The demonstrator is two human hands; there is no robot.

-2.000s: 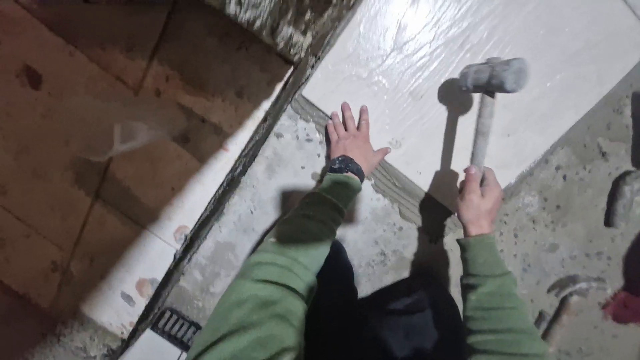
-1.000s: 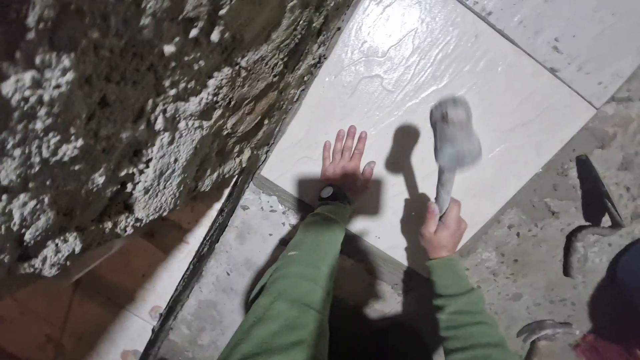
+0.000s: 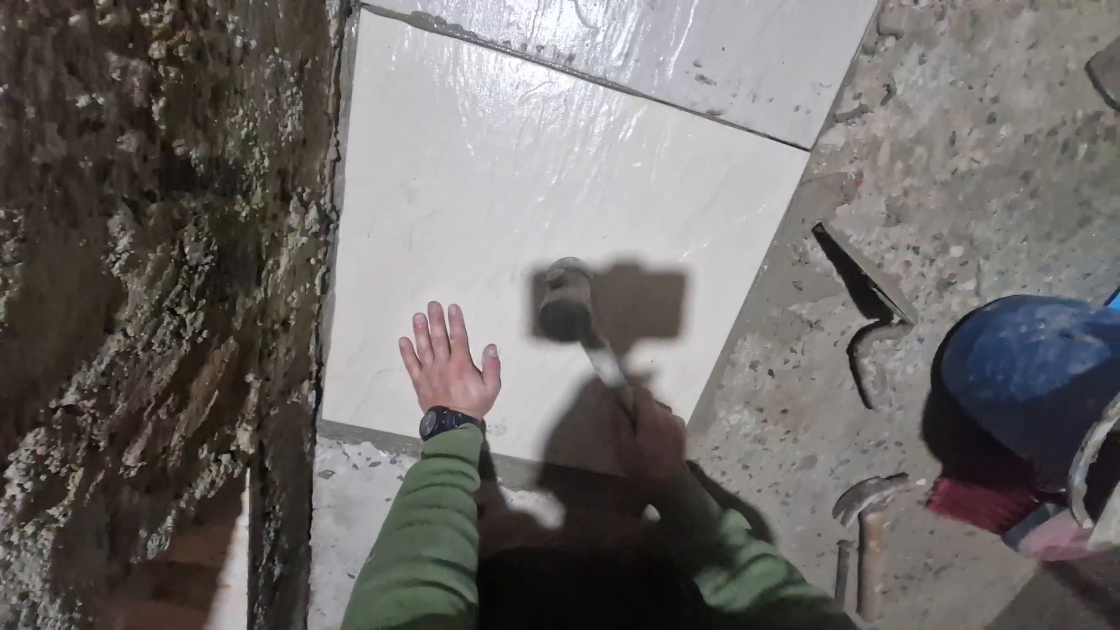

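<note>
My left hand [image 3: 451,369], with a dark watch at the wrist, lies palm down and fingers spread on the lower left part of a large pale textured tile [image 3: 490,210]. In my right hand [image 3: 652,433] is the handle of a mallet [image 3: 566,302]; its dark head is over the middle of the lower tile area, partly in shadow. Whether the head touches the tile, I cannot tell. Another pale tile [image 3: 726,57] adjoins the upper edge, with a narrow joint between them. Grey mortar or cement shows along the tile's lower edge.
A rough wall [image 3: 175,262] runs along the left side. On the rough concrete floor at the right lie a trowel [image 3: 862,271], a claw hammer [image 3: 871,534] and a blue bucket [image 3: 1024,376]. A red brush-like thing [image 3: 980,503] is beside the bucket.
The mallet, held upright to the right of my left hand before, now tilts to the left. The view has turned and shifted, bringing the bucket further into view.
</note>
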